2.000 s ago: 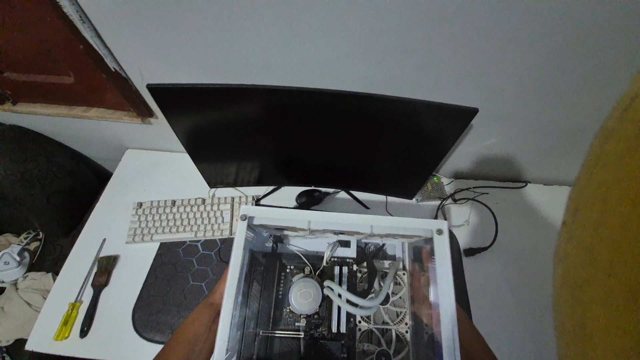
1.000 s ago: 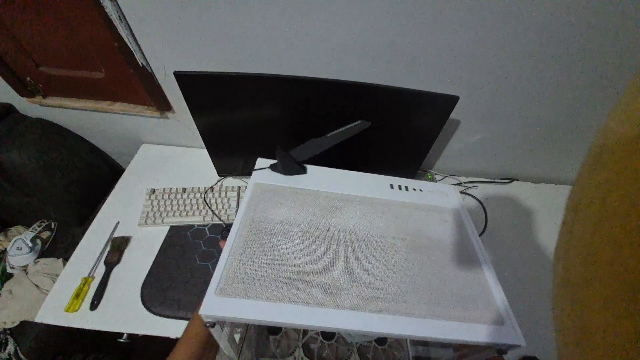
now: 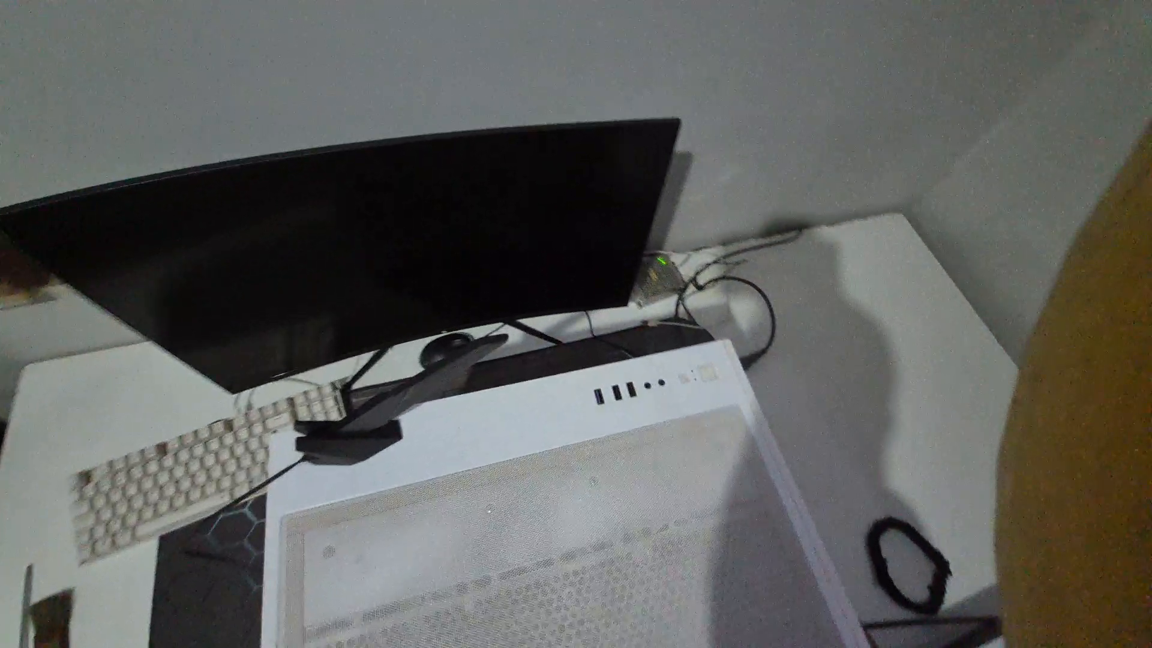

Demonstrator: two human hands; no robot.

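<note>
A white computer case (image 3: pixel 531 432) fills the lower middle, its top panel with a dusty mesh filter (image 3: pixel 504 540) and a row of ports facing me. A black antenna on a base (image 3: pixel 360 436) rests on the case's far left corner, with a thin cable running off to the left. Neither of my hands shows in this view, so what they hold or touch is hidden.
Behind the case stands a curved black monitor (image 3: pixel 405 243). A white keyboard (image 3: pixel 198 468) and a dark desk mat (image 3: pixel 207 576) lie left, a brush (image 3: pixel 52 616) at the lower left. Cables (image 3: pixel 765 306) and a black loop (image 3: pixel 909 565) lie right; a mustard-coloured surface (image 3: pixel 1080 432) borders the right.
Two seconds ago the case showed its clear side with the parts inside, and my hands were at its sides; now its mesh top shows. My hands have left the view. The view has shifted.
</note>
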